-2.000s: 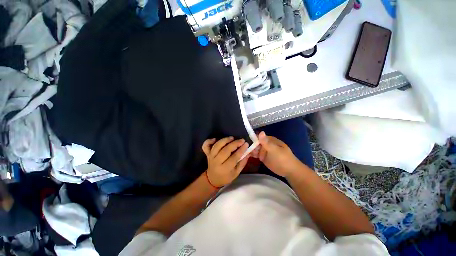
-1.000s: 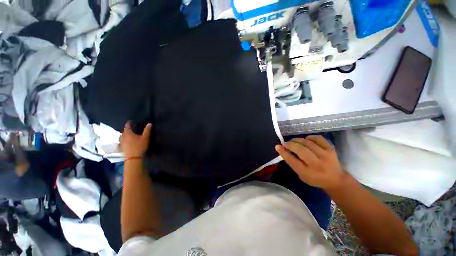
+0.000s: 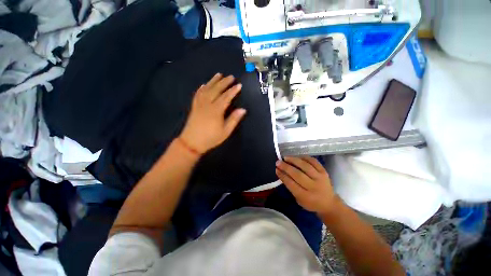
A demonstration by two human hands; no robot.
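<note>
The black fabric panel (image 3: 237, 156) lies left of the white and blue overlock machine (image 3: 323, 48), its right edge running to the needle area (image 3: 265, 81). A white fabric rim (image 3: 275, 129) shows along that edge and at the bottom corner. My left hand (image 3: 211, 116) lies flat on the black panel with fingers spread, near the needle area. My right hand (image 3: 306, 182) grips the black and white edge at the lower right corner, beyond the table's front edge. Its fingertips are partly hidden.
A smartphone (image 3: 393, 109) lies on the table right of the machine. A measuring strip (image 3: 350, 144) runs along the front edge. White fabric (image 3: 382, 183) hangs at the right. Grey and black garment pieces (image 3: 24, 102) are heaped at the left. White trimmings (image 3: 430, 242) lie on the floor.
My left hand has moved from the panel's lower left up towards the needle area. My right hand still holds the corner. Earlier, both hands were together at that corner. The view has shifted.
</note>
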